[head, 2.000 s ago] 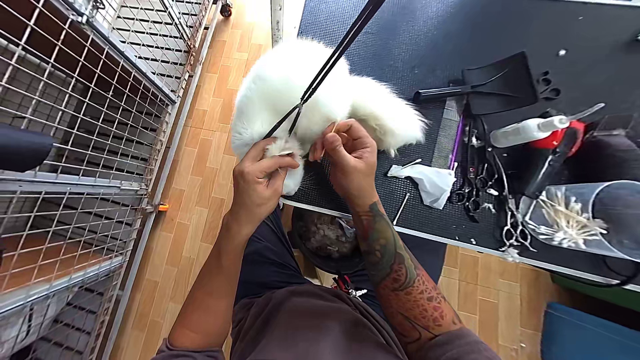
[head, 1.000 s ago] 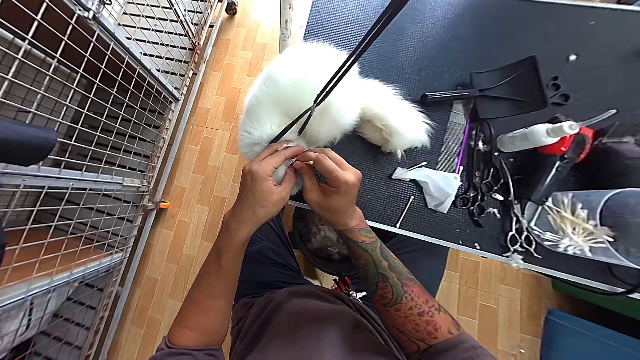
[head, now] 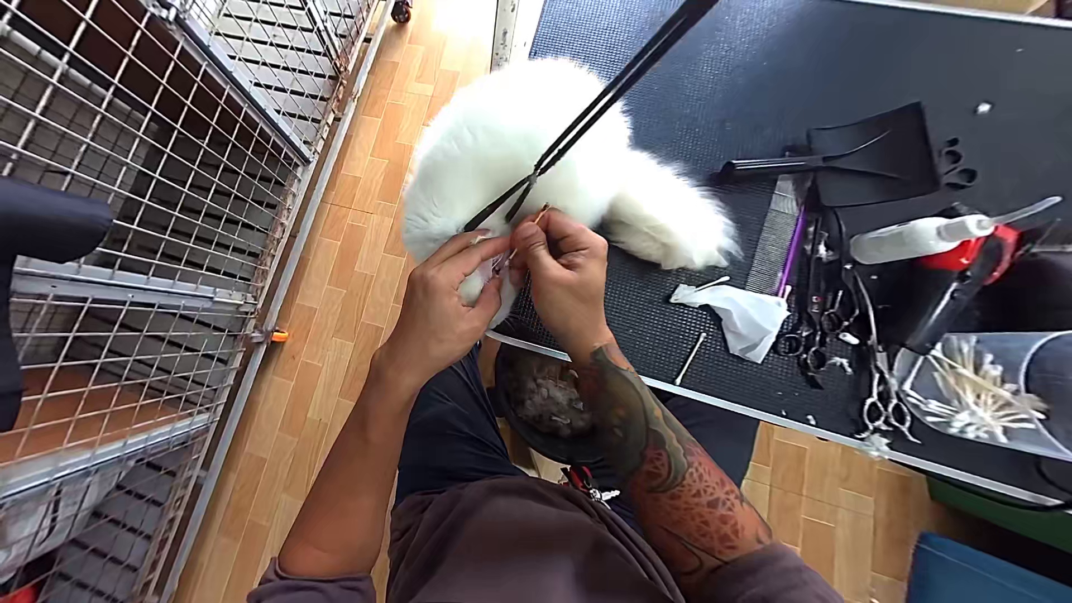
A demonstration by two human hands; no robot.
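A fluffy white animal [head: 519,126] sits on the black ribbed table mat [head: 636,293], with its tail toward the right. Two black straps [head: 620,88] run down to its head end. My left hand [head: 448,297] is closed around a part of the head, fingers and thumb pressing the fur. Against that spot my right hand [head: 565,268] pinches a thin stick, whose orange-lit tip shows above the fingers. A cotton swab [head: 691,358] and a crumpled white wipe [head: 741,318] lie to the right of my right hand.
On the right of the table lie a metal comb [head: 775,243], a black dustpan-like tray [head: 875,155], several scissors [head: 879,406], a squeeze bottle [head: 913,239], a red and black clipper [head: 955,276] and a tub of swabs [head: 1038,377]. Wire cages [head: 126,209] stand at left; a bin of hair [head: 544,398] is below.
My right hand has shifted slightly up and away from my left fingers, and the stick's tip now shows above it. My left hand stays at the animal's head.
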